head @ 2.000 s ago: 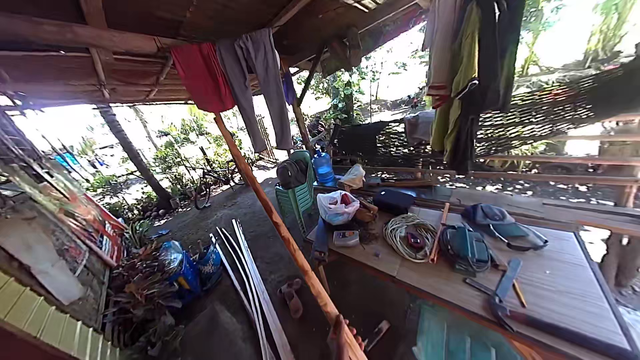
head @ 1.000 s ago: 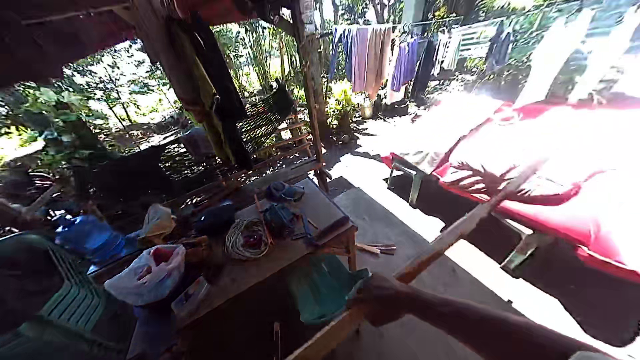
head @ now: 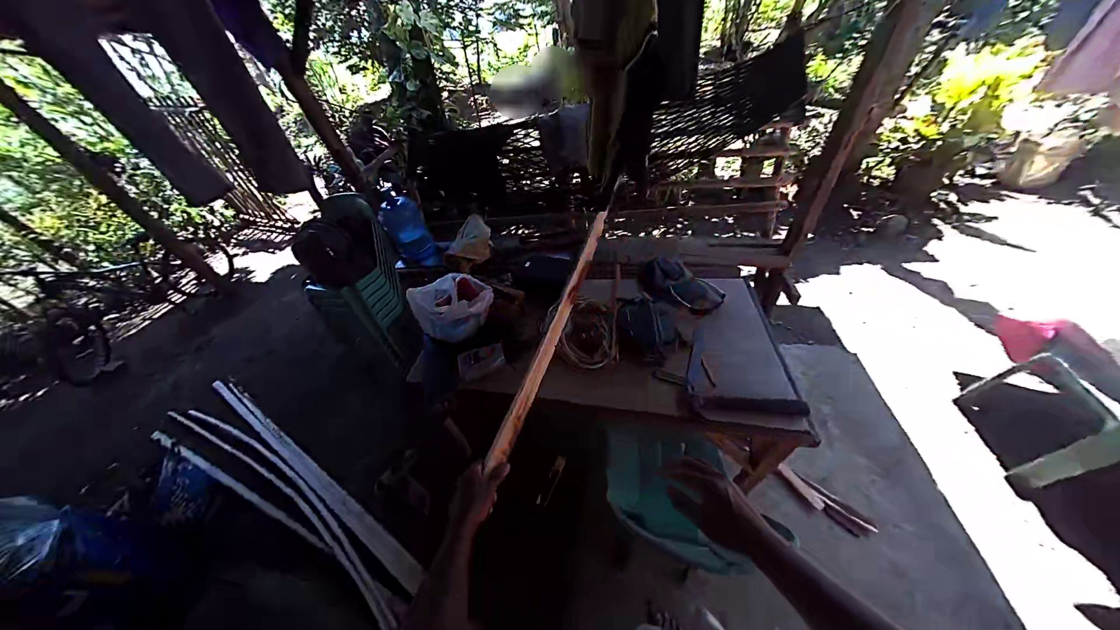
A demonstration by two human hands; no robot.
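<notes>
My left hand is closed around the lower end of a long wooden strip, which slants up and away across the view of the table. My right hand holds nothing, its fingers apart, in front of a green plastic chair. Beyond the hands stands a wooden table. On it lie a coil of cable, partly hidden by the strip, a dark tool or pouch, a cap and a white plastic bag with things in it.
Long pale strips lie on the ground at the left, near blue containers. Stacked green chairs and a blue water jug stand by the table's left end. Short wood pieces lie on the floor at right. Clothes hang overhead.
The view has swung back left from the red-covered area. The hand seen on the strip one second ago came from the right; now my left hand grips it and my right hand is off it.
</notes>
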